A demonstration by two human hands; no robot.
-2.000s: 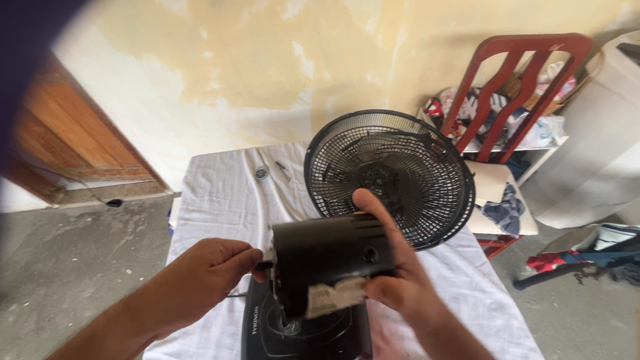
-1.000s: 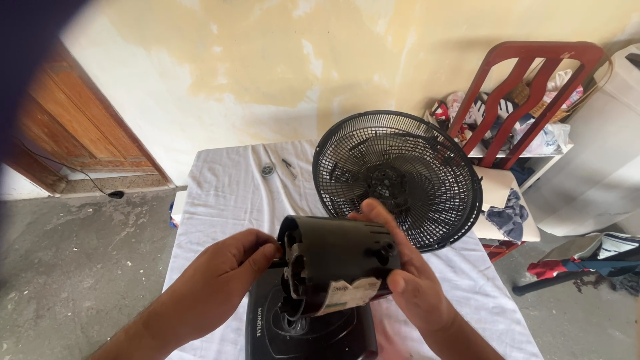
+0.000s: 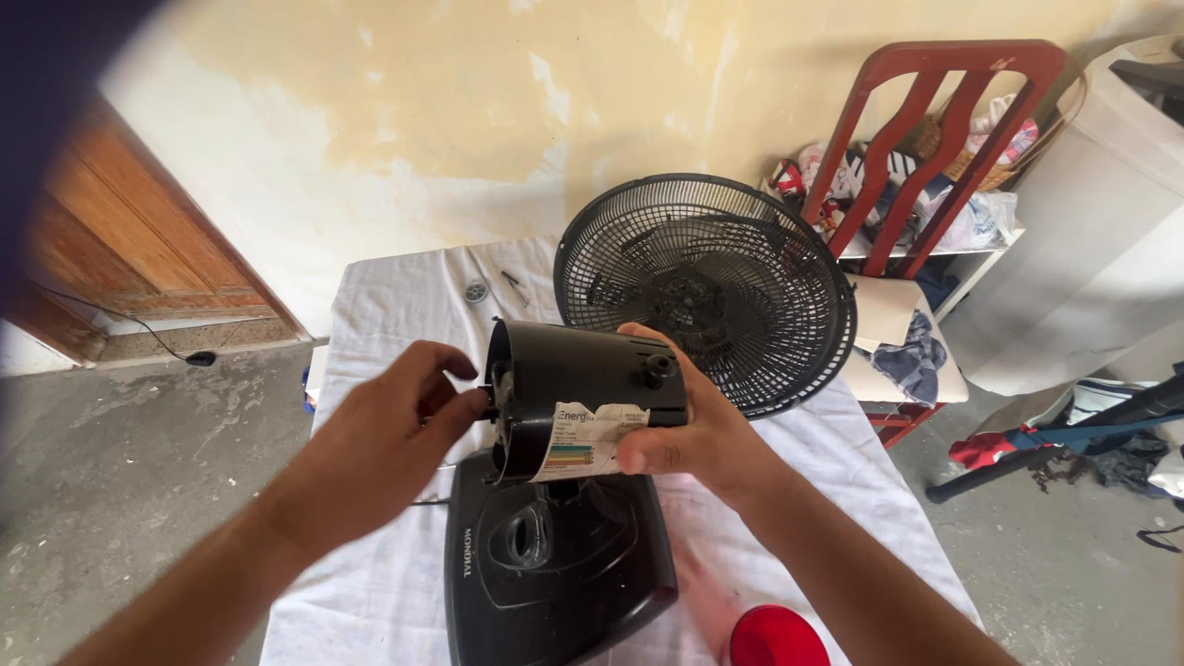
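Observation:
My right hand (image 3: 689,430) is closed around the rear of a fan's black plastic motor housing (image 3: 592,370), which lies sideways and carries a torn energy label. At its uncovered end, my left hand (image 3: 416,416) has thumb and fingertips at a small dark part (image 3: 488,403); whether they pinch it is unclear. Below the housing stands the black Mondial fan base (image 3: 564,573). Behind, the round black fan grille (image 3: 708,296) rests on the cloth. The inside of the housing is mostly hidden.
A white cloth covers the table (image 3: 388,296); a small round metal piece (image 3: 475,291) and thin tools or screws (image 3: 514,285) lie on it. A red container (image 3: 777,638) is at the near edge. A red wooden chair (image 3: 856,120) stands behind right.
The left hand's fingers have opened somewhat at the housing's end. The housing remains in my right hand. A red container now shows at the bottom as the view has shifted.

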